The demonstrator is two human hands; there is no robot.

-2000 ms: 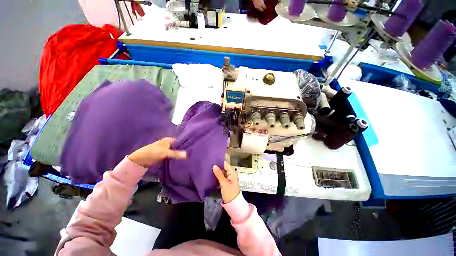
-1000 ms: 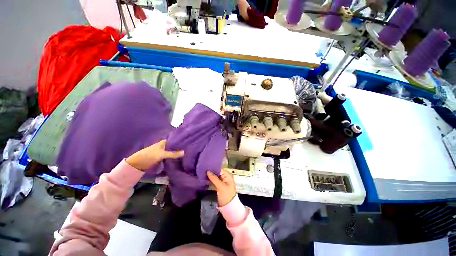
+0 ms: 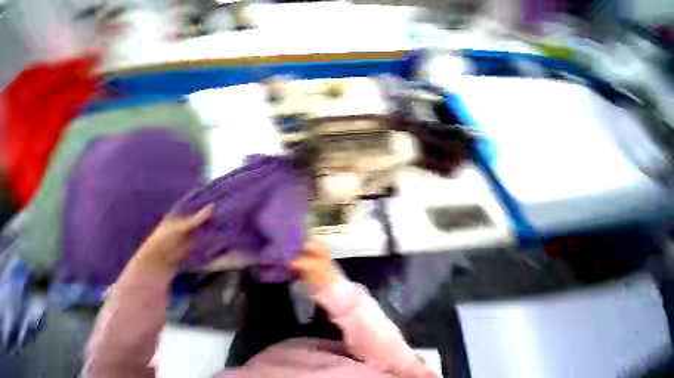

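Observation:
The frame is blurred. A purple garment piece [image 3: 255,203] lies at the front of the table, its upper right edge beside the needle area of the cream overlock machine [image 3: 347,144]. My left hand [image 3: 174,232] holds its left side. My right hand [image 3: 316,264] holds its lower right corner near the table's front edge. Whether the fabric is under the presser foot cannot be told. Another purple piece [image 3: 129,196] lies on the green cloth to the left.
The green cloth [image 3: 44,214] covers the side table, with a red fabric pile [image 3: 44,118] beyond it. Dark spools [image 3: 443,144] stand right of the machine. A recessed dark rectangle [image 3: 460,217] is in the tabletop. Another white table [image 3: 562,140] is at the right.
The view has shifted and blurred, so the table and machine sit further left. My left hand has moved left with the fabric, which is stretched wider between my hands. Both hands keep their hold.

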